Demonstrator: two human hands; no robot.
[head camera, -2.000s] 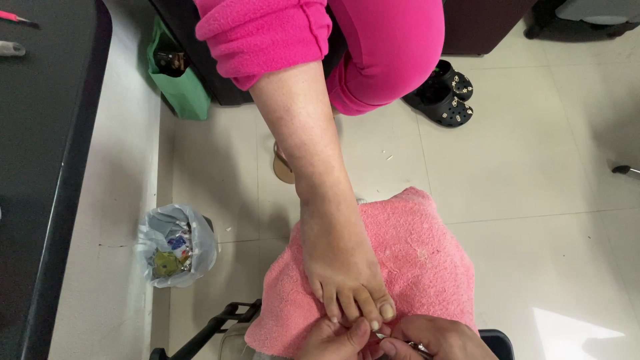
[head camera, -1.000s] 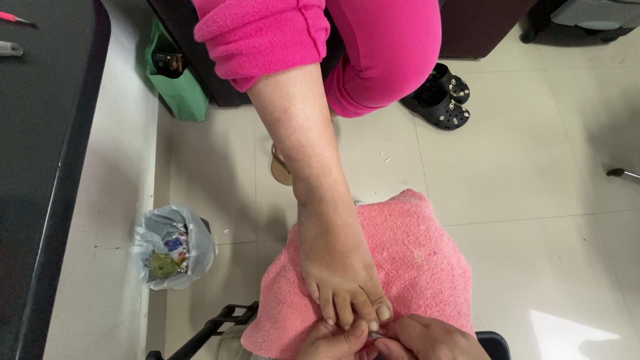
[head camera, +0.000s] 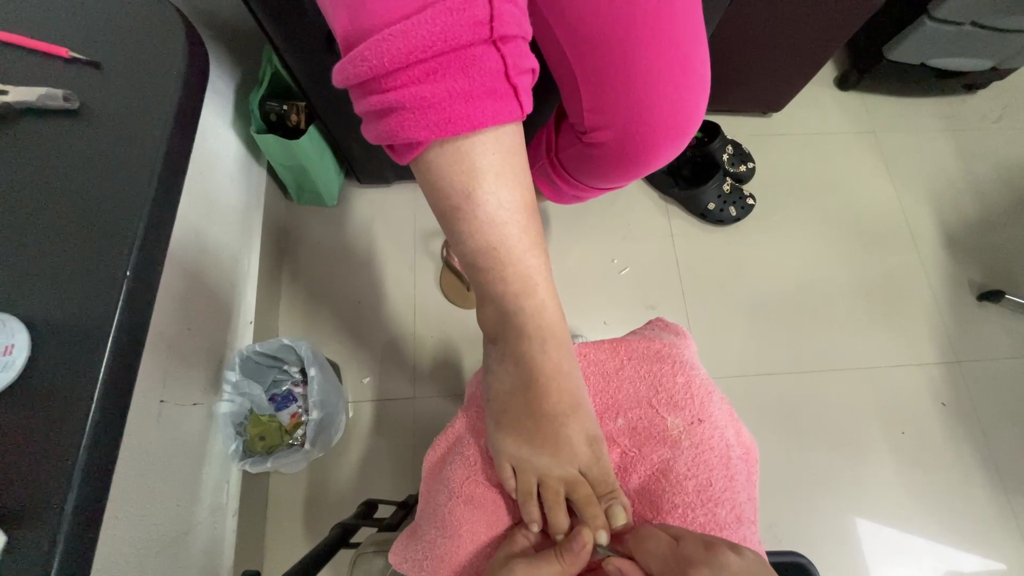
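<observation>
Another person's bare foot (head camera: 544, 416) rests on a pink towel (head camera: 688, 432), toes toward me. At the bottom edge, my left hand (head camera: 540, 554) touches the toes, its thumb and fingers closed around a toe tip. Just to its right, my right hand (head camera: 680, 552) pinches a small metal tool (head camera: 606, 551) whose tip is at the nail of the toe beside the big toe. Most of the tool is hidden by my fingers, so its kind cannot be told. The lower parts of both hands are cut off by the frame.
A dark tabletop (head camera: 88, 192) on the left holds a pink-handled brush (head camera: 36, 43). Below stands a lined waste bin (head camera: 324, 424), with a green bag (head camera: 304, 164) farther back. Black clogs (head camera: 712, 188) and a sandal (head camera: 456, 284) lie on the tiled floor. A black bar (head camera: 340, 532) is beside the towel.
</observation>
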